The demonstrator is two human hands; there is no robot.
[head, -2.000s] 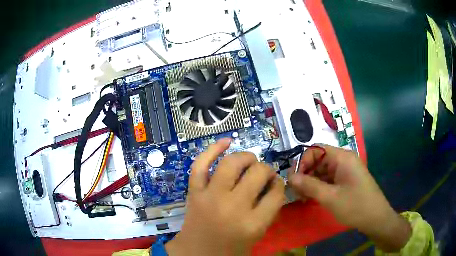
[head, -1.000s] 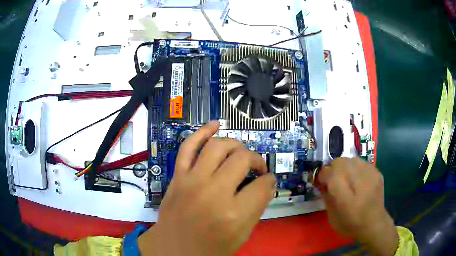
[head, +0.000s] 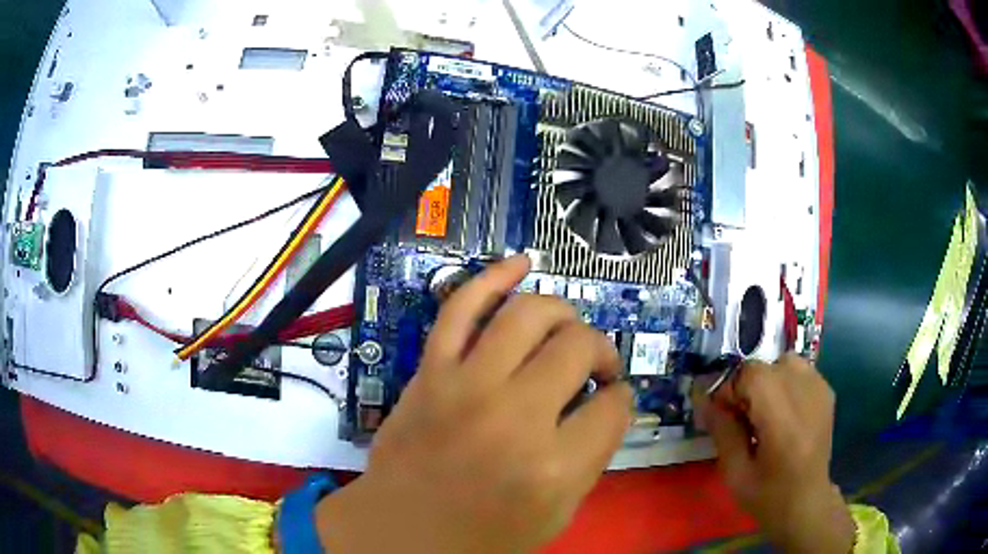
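The blue motherboard lies on the white chassis back plate, its lower part hidden by my left hand. My left hand rests over the board with fingers curled; what is under its fingertips is hidden. My right hand pinches thin dark and red wires at the board's lower right corner. The black sleeved cable loops left of the board and over the RAM module. The fan sits on its heatsink at the upper right.
Red-orange foam shows along the near and right edges. The yellow-red-black power cable and red wires cross the left side. Pale yellow strips lie on the green bench at the right.
The unit appears turned and shifted in view. The black sleeved cable now leans over the RAM, showing more of the striped cable. My right hand stays at the board's lower right corner with the wires.
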